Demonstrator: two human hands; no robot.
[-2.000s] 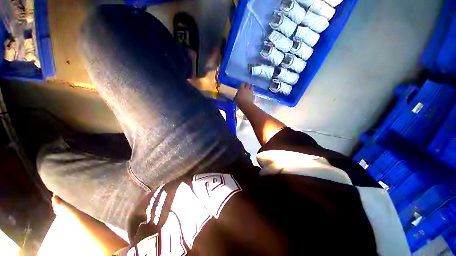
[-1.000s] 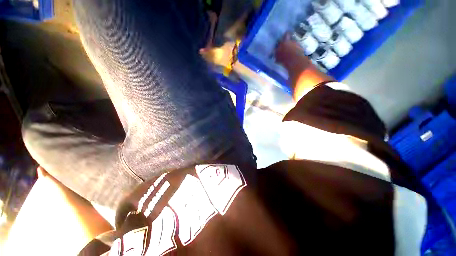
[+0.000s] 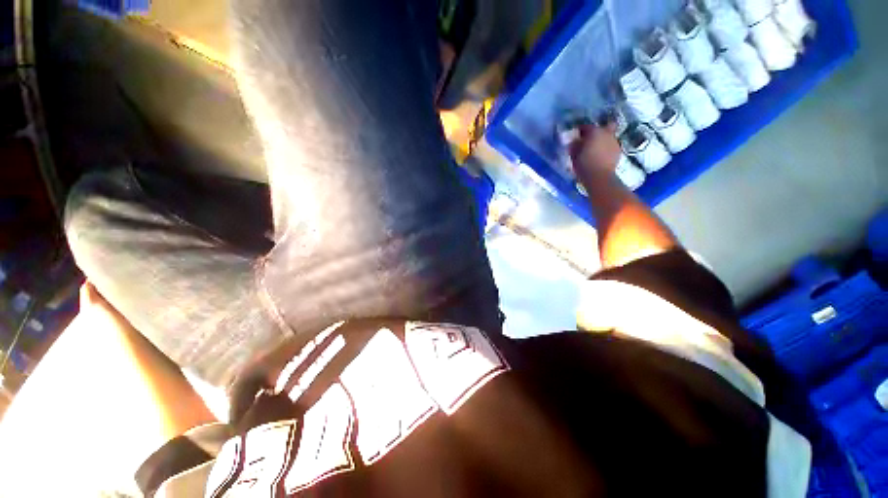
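Observation:
White-silver fittings (image 3: 693, 102) stand in packed rows in a blue crate (image 3: 800, 86) at the upper right, on a pale liner (image 3: 550, 115). My right hand (image 3: 597, 154) reaches inside the crate at the near left end of the rows. Its fingers are closed around a small light-and-dark piece that looks like a fitting; it is blurred and partly covered by the hand. My left forearm (image 3: 146, 374) lies at the lower left in strong glare. The left hand is mostly hidden beyond my bent knee, and its fingers cannot be made out.
My jeans-clad legs (image 3: 341, 146) fill the upper middle and left. Stacked blue crates (image 3: 828, 326) with small white labels stand at the lower right. Grey floor (image 3: 769, 204) shows between them and the fittings crate. A white glare (image 3: 68, 418) covers the lower left.
My right hand has moved from the crate's near edge into it, and a piece now shows at its fingers. The view has shifted, bringing the crate farther right. The left forearm has barely moved.

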